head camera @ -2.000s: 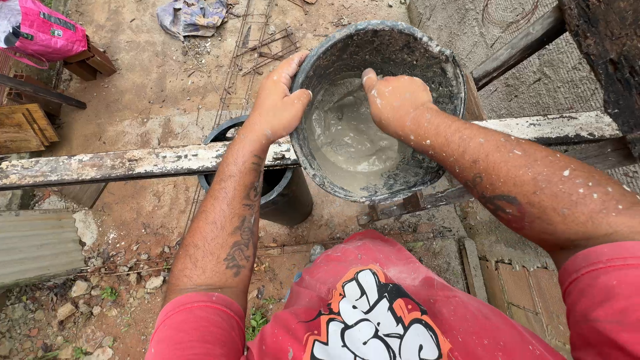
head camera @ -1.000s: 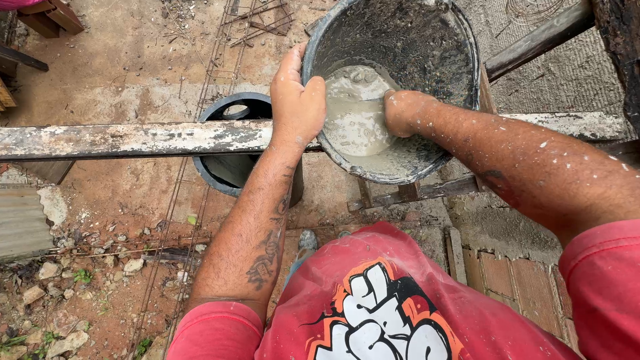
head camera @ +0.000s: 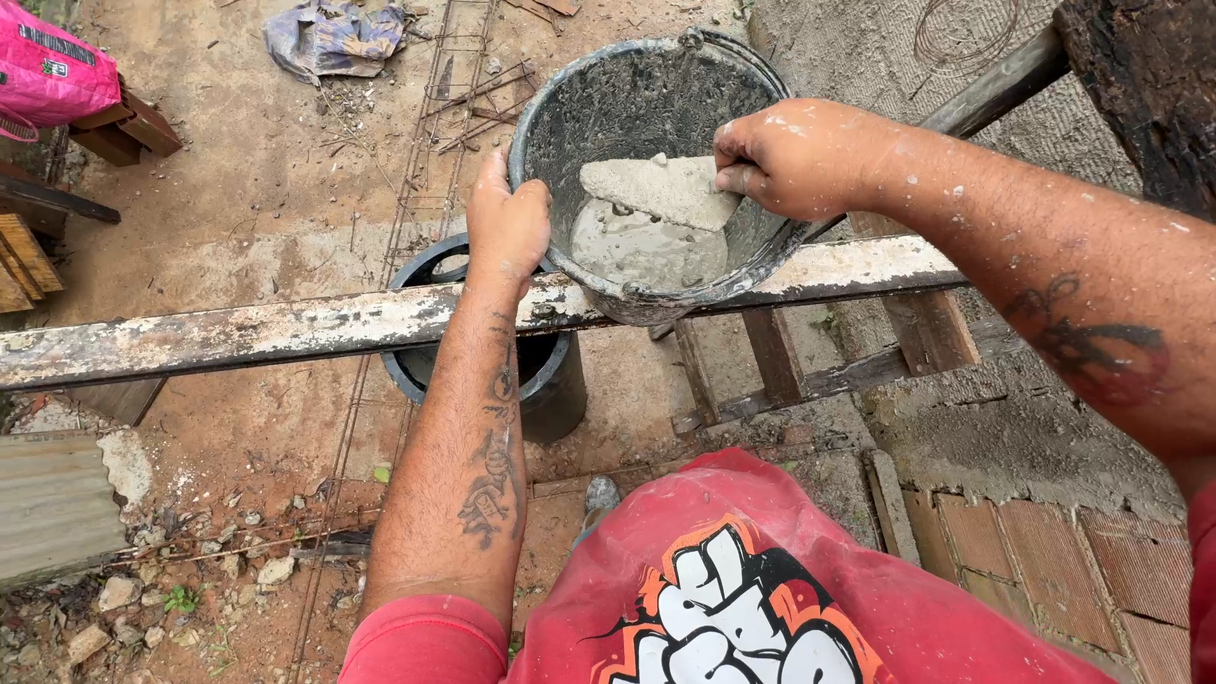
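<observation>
A black bucket (head camera: 655, 104), crusted with mortar, sits tilted toward me over a paint-worn wooden beam (head camera: 237, 332). My left hand (head camera: 508, 223) grips its left rim, thumb on the near side. Inside the bucket lies wet grey mortar (head camera: 646, 255). My right hand (head camera: 793, 157) holds a mortar-coated trowel (head camera: 660, 190) above the wet mix, within the bucket's mouth; the blade points left and carries mortar. The trowel's handle is hidden in my fist.
Below the beam stands a dark cylindrical container (head camera: 556, 394). A wooden ladder-like frame (head camera: 779, 356) is under the bucket, a round pole (head camera: 997, 85) at upper right. Rebar (head camera: 347, 446) and rubble (head camera: 119, 594) lie on the ground; a brick wall (head camera: 1026, 541) is at lower right.
My right hand was down in the mortar a second ago; it has come up and the loaded trowel now shows. My left hand stays on the rim.
</observation>
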